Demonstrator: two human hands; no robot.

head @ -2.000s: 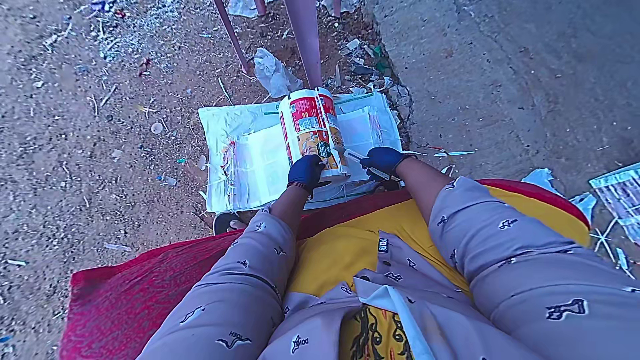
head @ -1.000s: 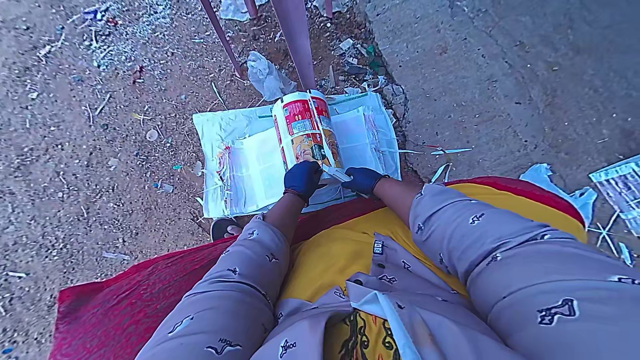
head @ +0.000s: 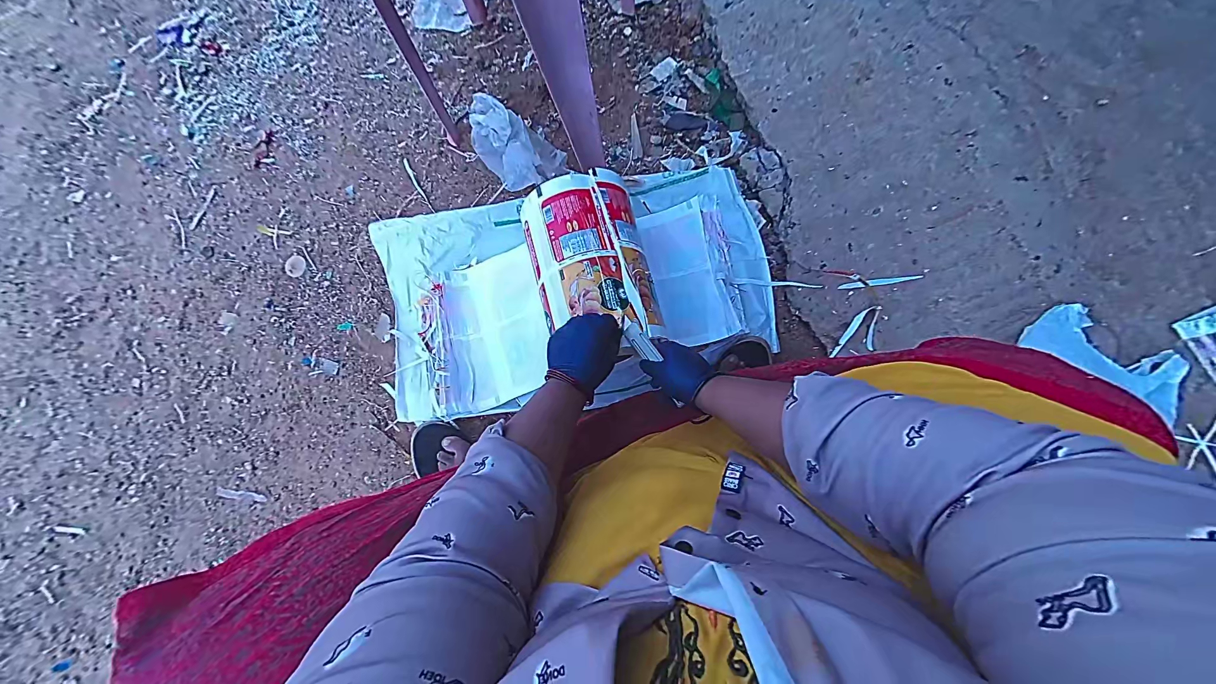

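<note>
A curved stack or roll of printed packaging film [head: 575, 233], red, white and yellow, lies over flat white sheets [head: 494, 323] on a white woven sack [head: 404, 256]. My left hand [head: 582, 353], in a dark blue glove, grips the near end of the film, its fingertips partly hidden. Close on its right, my right hand [head: 679, 370], also gloved, holds a pale, slim object [head: 641, 342], whose kind is unclear. This object touches or nearly touches the film's near edge. A narrow white strip runs lengthwise along the film.
Beyond the sack stand pink plastic chair legs [head: 568, 85], beside a crumpled plastic bag [head: 511, 142]. Cut strips [head: 879, 282] and a white plastic scrap [head: 1092, 351] lie on the concrete at the right. Sandalled feet flank the sack's near edge, and red cloth [head: 285, 560] spreads below.
My right hand has moved left, closer to my left hand and the near end of the film. My left hand stays at that end.
</note>
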